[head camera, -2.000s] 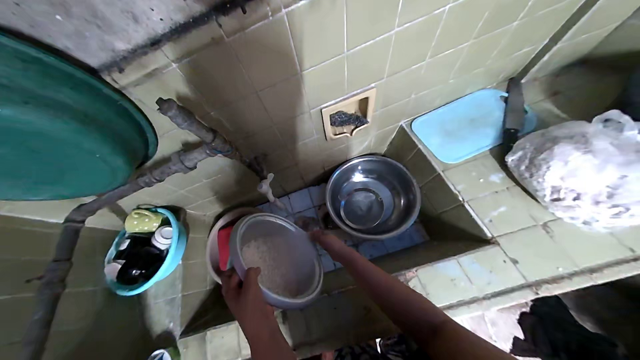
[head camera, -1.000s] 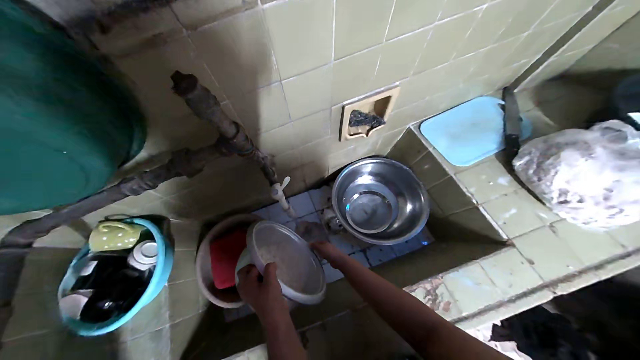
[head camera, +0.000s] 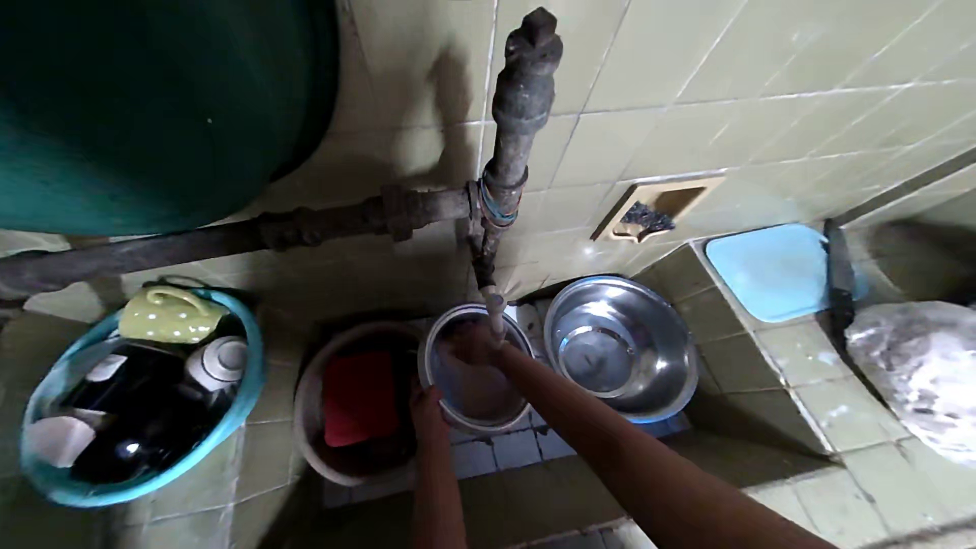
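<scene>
A round metal pot (head camera: 479, 415) sits under the tap (head camera: 496, 309) in the tiled sink, with cloudy contents. My left hand (head camera: 427, 408) grips its left rim. My right hand (head camera: 476, 343) is inside the pot below the tap; its fingers are partly hidden, so I cannot tell whether they hold anything. To the right lies a large stainless steel bowl (head camera: 663, 351) with a smaller metal bowl (head camera: 595, 361) inside. At the pot's left, a round basin (head camera: 309, 435) holds a red object (head camera: 358, 398).
A blue basin (head camera: 255, 358) with a dotted mug (head camera: 169, 315) and dark dishes stands left. Pipes (head camera: 328, 225) and a large green tub (head camera: 152, 114) jut out above. On the right ledge are a blue cutting board (head camera: 770, 271), a knife (head camera: 840, 274) and a plastic bag (head camera: 919, 366).
The tilted pot is now more level and under the tap. My right hand has moved from beside the pot to inside it. The view has come closer to the sink.
</scene>
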